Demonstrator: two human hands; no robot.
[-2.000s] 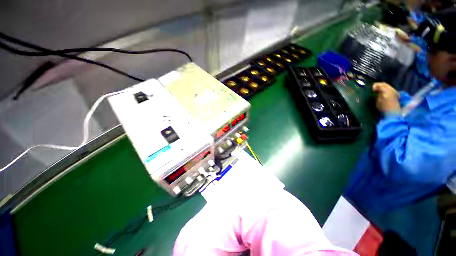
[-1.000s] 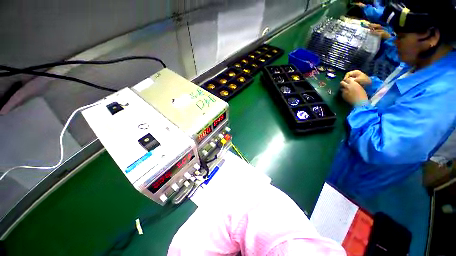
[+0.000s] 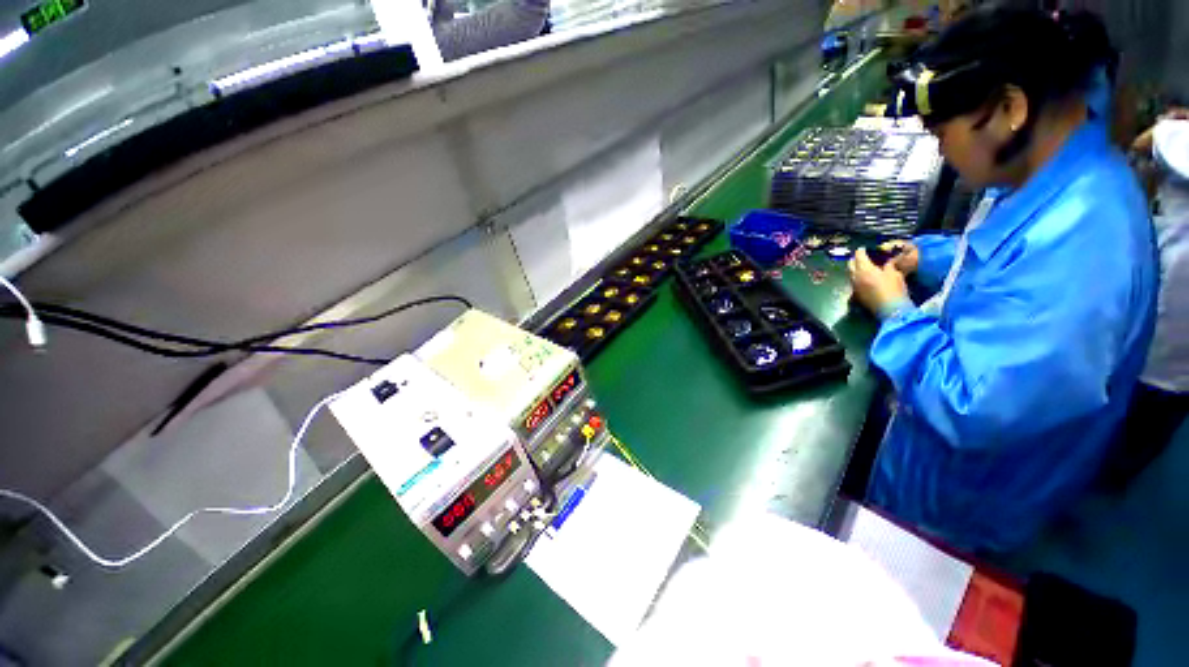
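The white-topped power supply [image 3: 424, 437] stands on the green bench mat with lit red digits on its front. The beige-topped power supply [image 3: 502, 362] stands against its right side, also with red digits. Small black squares lie on the white top. A white record sheet [image 3: 613, 554] lies before the supplies, with a blue pen [image 3: 572, 500] at its edge. A thin yellow-green wire [image 3: 629, 455] shows beside the paper. My sleeve, overexposed, fills the bottom centre. Neither of my hands shows.
The deep black parts tray [image 3: 756, 319] and shallow trays [image 3: 632, 287] lie further along the bench. Beyond are a blue bin [image 3: 767, 236] and stacked silver racks [image 3: 854, 180]. A person in a blue smock [image 3: 1017, 339] works at right. A red-and-black case [image 3: 991, 616] lies lower right.
The view has tilted up, showing more of the partition and the area above it. My sleeve has shifted right and lower in the picture, uncovering more of the record sheet.
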